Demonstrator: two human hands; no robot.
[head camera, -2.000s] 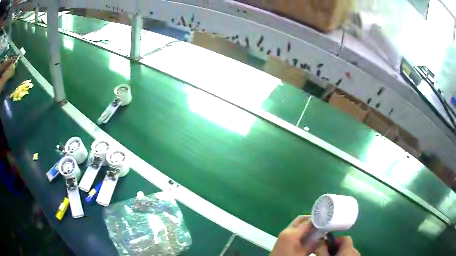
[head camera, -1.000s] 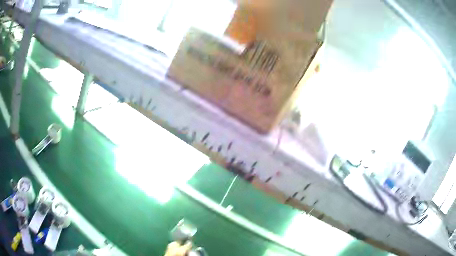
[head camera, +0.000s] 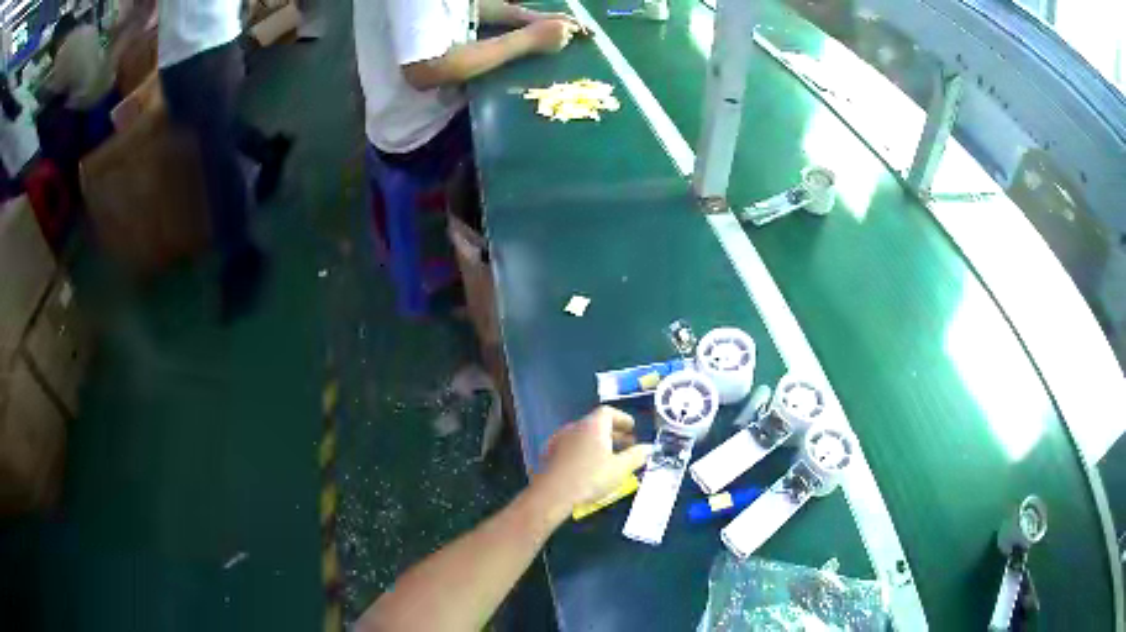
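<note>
Several white fan units with open handles lie in a group on the dark green bench. My left hand (head camera: 595, 459) reaches in from the lower left, thumb and fingers apart, beside the nearest-left fan unit (head camera: 667, 463). No object shows in it; its fingertips are close to that fan's handle, and contact is unclear. A yellow cell (head camera: 605, 498) lies partly under the hand. A blue cell (head camera: 725, 503) lies between two handles. Another fan unit (head camera: 753, 432) and one by the rail (head camera: 796, 484) lie to the right. My right hand is out of view.
A pale metal rail (head camera: 768, 294) divides bench and green conveyor. Fan units lie on the belt, one far (head camera: 809, 194), one lower right (head camera: 1019, 543). A clear bag (head camera: 790, 599) lies near. A yellow pile (head camera: 572, 99) and a seated worker (head camera: 414, 74) are beyond; another person stands left.
The view has swung left and down to the bench. My left hand now reaches to the grouped fans. The fan held over the belt earlier is no longer seen in a hand; one lies on the belt lower right.
</note>
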